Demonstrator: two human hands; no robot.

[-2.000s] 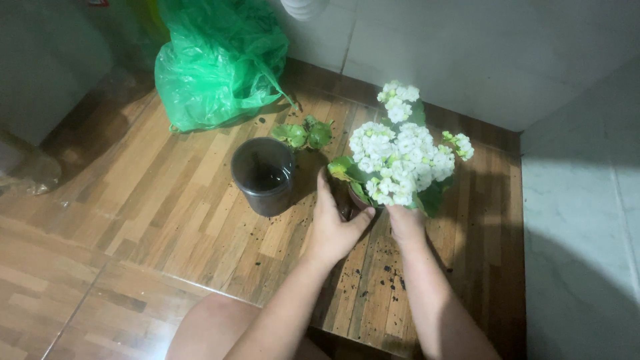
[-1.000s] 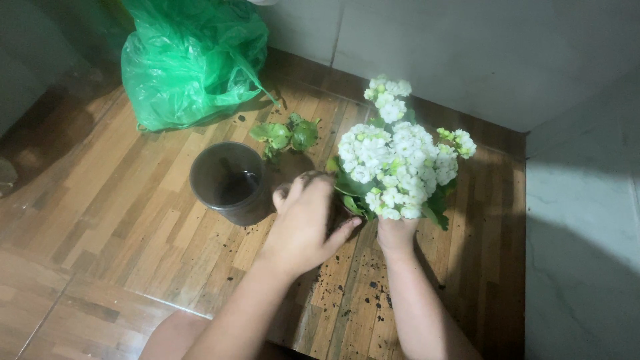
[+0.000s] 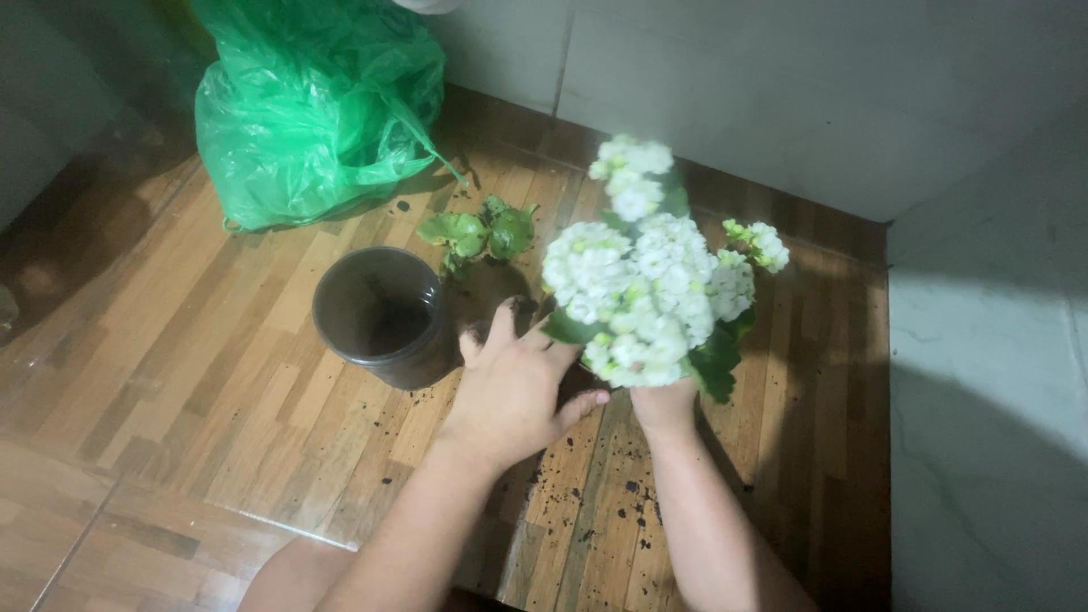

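Note:
A plant with clusters of white double flowers and green leaves (image 3: pixel 659 297) stands in front of me. My right hand (image 3: pixel 667 404) is under its blossoms, its fingers hidden by flowers and leaves, so its hold cannot be made out. My left hand (image 3: pixel 514 382), with soil on its fingertips, is spread palm down just left of the plant, fingers apart. Left of that hand stands a dark translucent plastic pot (image 3: pixel 382 319) with some dark matter at its bottom. Several loose green leaves (image 3: pixel 480 234) lie on the wood-patterned floor behind the pot.
A crumpled green plastic bag (image 3: pixel 319 127) sits at the back left, near the wall (image 3: pixel 722 93). Crumbs of dark soil (image 3: pixel 629 501) are scattered over the floor between my forearms. A pale marbled surface (image 3: pixel 986 408) borders the floor at the right. A bare knee shows at the bottom.
My left hand has moved from the base of the flowering plant, where it was cupped two seconds ago, to a spread pose at its left. My right hand stays under the blossoms.

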